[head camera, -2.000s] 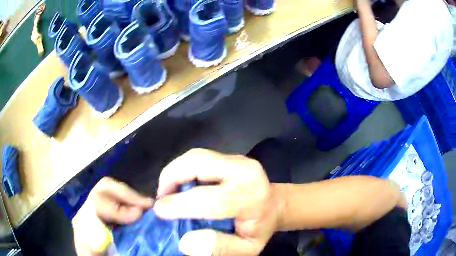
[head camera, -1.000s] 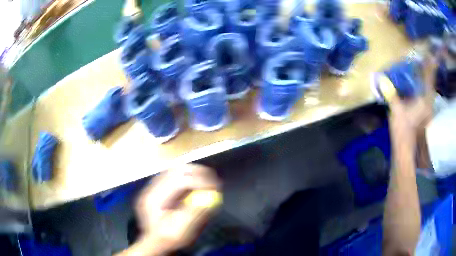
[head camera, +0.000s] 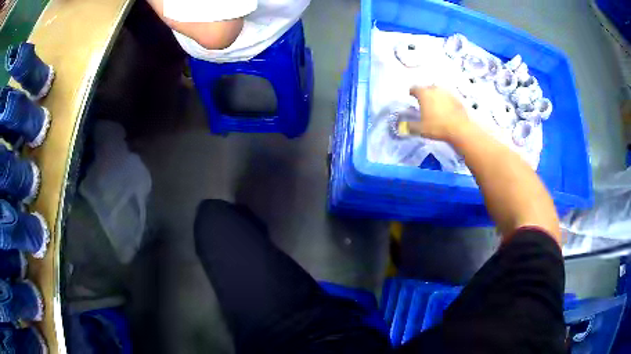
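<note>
My right hand (head camera: 434, 117) reaches over a blue bin (head camera: 443, 185), its black-sleeved arm coming from the lower right. Yellow shows at a fingertip. A pale ring-like piece (head camera: 389, 126) lies right beside the fingers; blur hides whether they grip it. Several whitish rings (head camera: 524, 104) lie loose on white lining, mostly in the bin's right half. Shells with white rings fitted (head camera: 26, 119) stand along the table at the left edge. My left hand is out of the picture.
The tan table edge (head camera: 72, 124) curves down the left side. A blue stool (head camera: 250, 93) with a person in white on it is at the top. My dark-clothed knee (head camera: 232, 221) is in the lower middle. Blue trays (head camera: 415, 308) stand at the bottom; clear film is at the right.
The view has swung right, from the table to the bin. My right hand, earlier holding a blue shell by the table, is now over the bin without it. My left hand has left the picture.
</note>
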